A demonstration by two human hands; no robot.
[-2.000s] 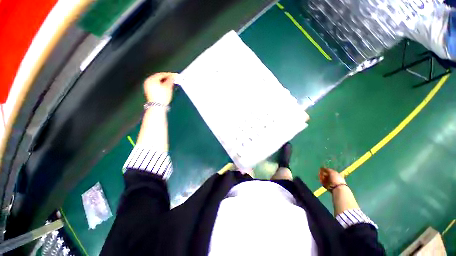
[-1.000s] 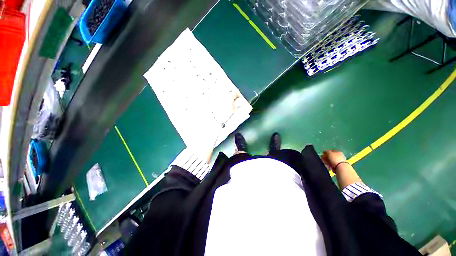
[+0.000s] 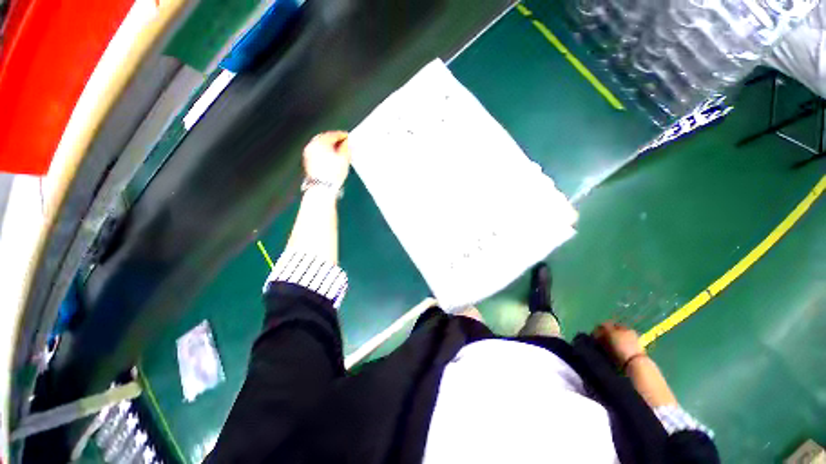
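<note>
A white perforated sheet [image 3: 462, 186] lies at an angle on the green bench top, in front of me; whether it is one sheet or several I cannot tell. My left hand [image 3: 326, 159] is at its upper left corner, with the fingertips closed on that corner. My right hand [image 3: 618, 341] hangs low at my right side, away from the bench, over the floor. Its fingers look loosely curled and blurred, and I see nothing in it.
Stacked clear blister trays [image 3: 666, 54] stand at the upper right, by a stool [image 3: 797, 118]. A small plastic bag [image 3: 199, 361] lies on the bench at lower left. A dark belt strip [image 3: 272, 136] runs along the bench. A yellow line [image 3: 725, 281] curves over the floor.
One second ago my left hand was at the sheet's near edge; now it is at the upper left corner. The view has shifted, and my right hand still hangs at my side.
</note>
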